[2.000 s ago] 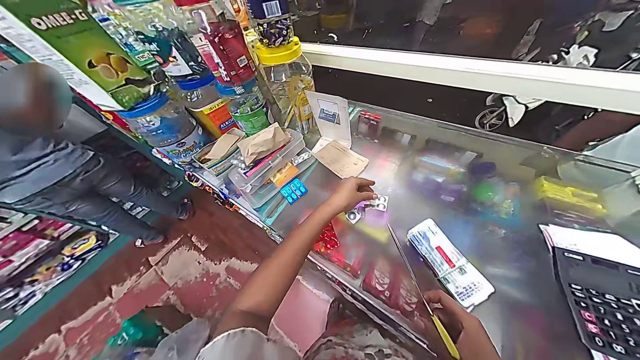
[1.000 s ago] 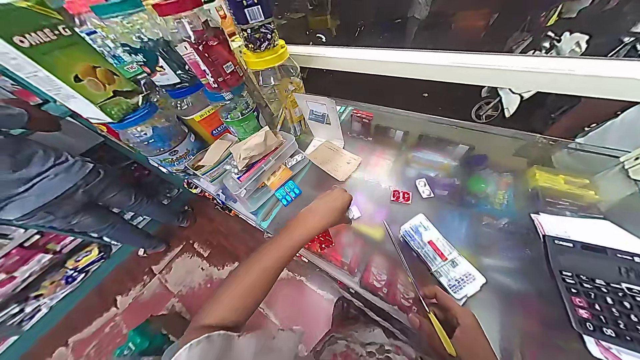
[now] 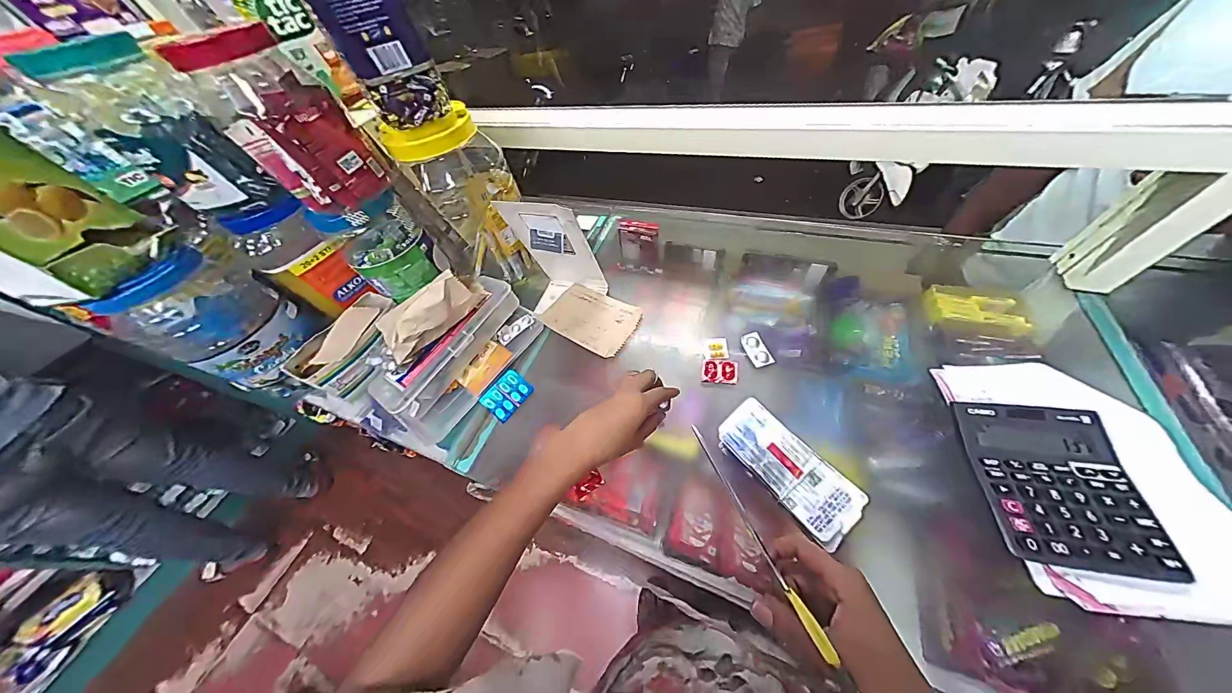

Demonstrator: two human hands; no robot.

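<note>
My left hand (image 3: 626, 414) hovers over the glass counter with its fingers curled; whether anything small is between them cannot be made out. My right hand (image 3: 818, 587) grips a yellow-handled bladed tool (image 3: 804, 616), seemingly scissors seen edge-on, its blade pointing up and left. Beside the blade lies a white pack of blister strips (image 3: 794, 472) with a red mark. Farther back, a small red blister piece (image 3: 719, 372) lies against a yellow one (image 3: 715, 348), and a white blister piece (image 3: 757, 348) is to their right. A blue blister strip (image 3: 506, 396) rests by the plastic tray.
A plastic tray (image 3: 452, 361) of packets and jars, one yellow-lidded (image 3: 428, 135), stand at left. An opened carton (image 3: 592, 318) lies behind my left hand. At right, a calculator (image 3: 1068, 491) rests on papers. A person in jeans (image 3: 106, 462) stands at far left.
My left hand, over the small blister pieces two seconds ago, is now to their left. A yellow piece now shows behind the red one, where none was visible one second ago.
</note>
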